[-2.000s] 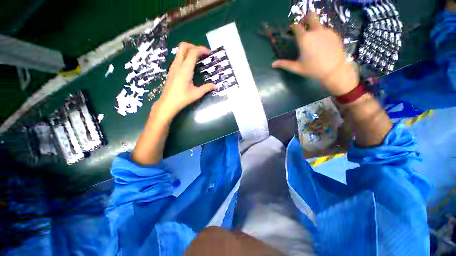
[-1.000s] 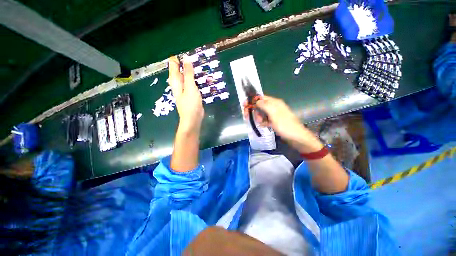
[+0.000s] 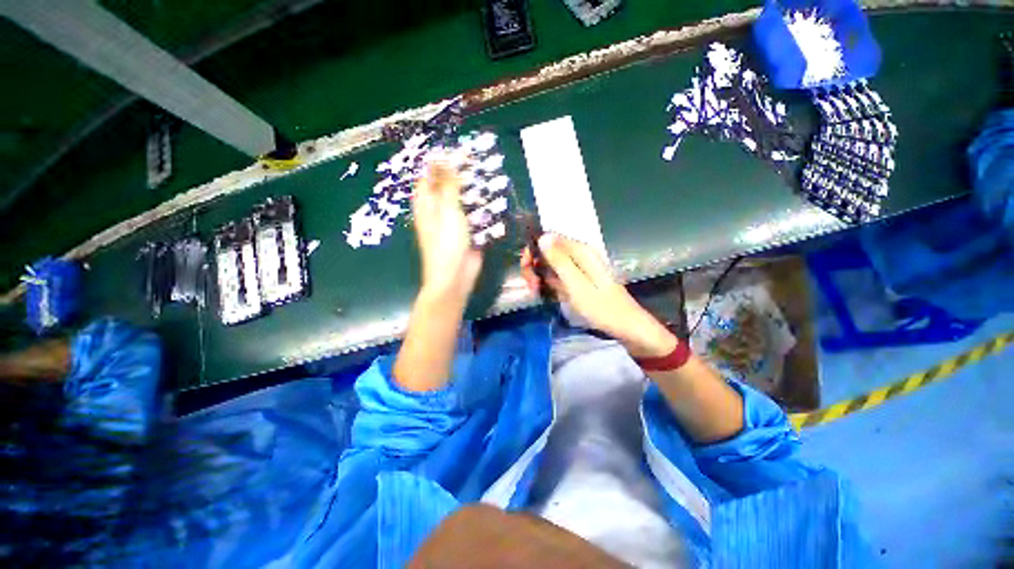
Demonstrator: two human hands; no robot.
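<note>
My left hand point(image 3: 443, 222) holds a part panel point(image 3: 485, 187) of black-and-white rows, over the right side of the left pile of loose small parts point(image 3: 384, 206). My right hand point(image 3: 578, 283) is closed around the side cutters point(image 3: 535, 247), whose dark jaws point up near the panel's lower right corner. Whether the jaws touch the panel is too blurred to tell. The white strip point(image 3: 562, 178) lies on the bench to the right of the panel, its lower end partly behind my right hand.
Phone bodies point(image 3: 278, 253) and dark strips point(image 3: 175, 275) lie at left, near a blue bin point(image 3: 51, 293). At right are a loose-part pile point(image 3: 723, 106), stacked panels point(image 3: 851, 156), another blue bin point(image 3: 817, 47) and a scrap box point(image 3: 747, 328) below. People's sleeves show at both sides.
My right hand came from the right pile, took the side cutters, and moved left off the white strip towards the panel. The panel was lifted from the strip to the left by my left hand.
</note>
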